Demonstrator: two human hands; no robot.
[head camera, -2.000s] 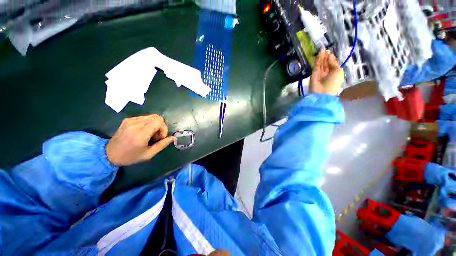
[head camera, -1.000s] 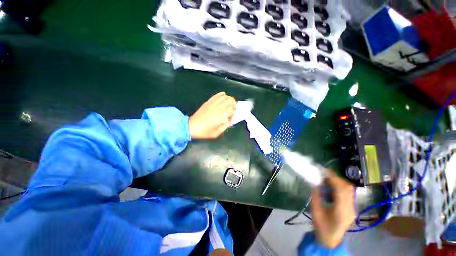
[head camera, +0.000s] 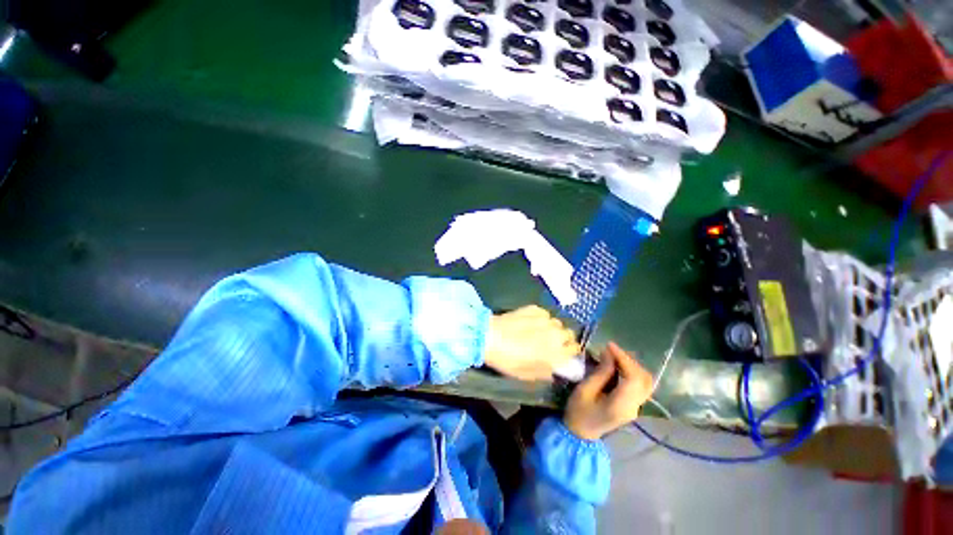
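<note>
My left hand (head camera: 531, 343) and my right hand (head camera: 609, 392) are close together at the bench's front edge. My right hand's fingers are closed around the dark rear end of the glue syringe, with a thin hose behind it. A small white piece (head camera: 570, 368) shows between the hands; whether it is the barrel or a wipe is unclear. What my left fingers hold is hidden. White wiping paper (head camera: 491, 235) lies behind my left hand, beside the blue small parts sheet (head camera: 601, 274). Tweezers (head camera: 587, 336) show partly behind the hands. The watch case is not visible.
A stack of white blister trays (head camera: 502, 115) with black housings stands at the back. The black glue dispenser (head camera: 758, 282) is at the right, with a blue air line (head camera: 754, 452) looping before it. More filled trays (head camera: 867, 324) lie at the far right.
My left hand has left the wiping paper and moved right and toward me. My right hand has moved left with the syringe to meet it. The watch case has gone out of sight.
</note>
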